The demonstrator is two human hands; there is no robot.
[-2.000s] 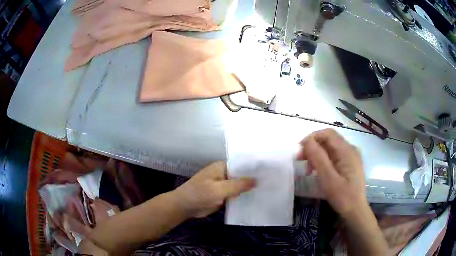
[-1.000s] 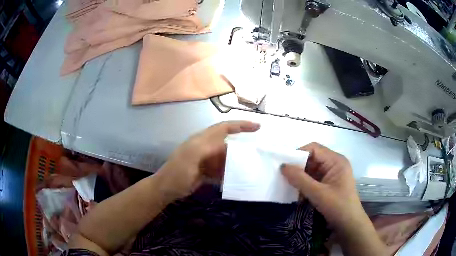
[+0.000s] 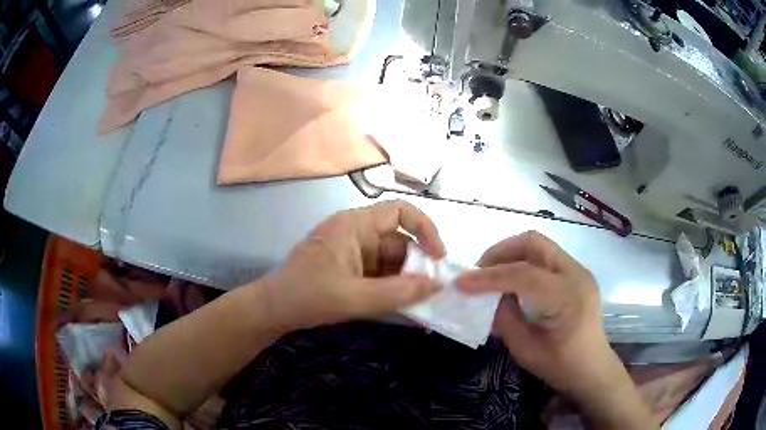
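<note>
A small white piece is held between both hands in front of the table's front edge, folded or bunched at its top. My left hand pinches its upper left part between thumb and fingers. My right hand grips its upper right part. Whether it is cloth or paper I cannot tell. A peach fabric piece lies flat on the table, its right end in the bright light by the needle area. Parts of the white piece are hidden by the fingers.
A stack of peach fabric lies at the back left. Snips and a dark flat rectangle lie right of the needle under the machine arm. A crumpled white scrap is at the right end. An orange basket stands lower left.
The white piece has gone from a long flat sheet to a smaller, folded shape. Both hands have come together on it; my left hand's raised fingers have closed onto it. The view has shifted slightly.
</note>
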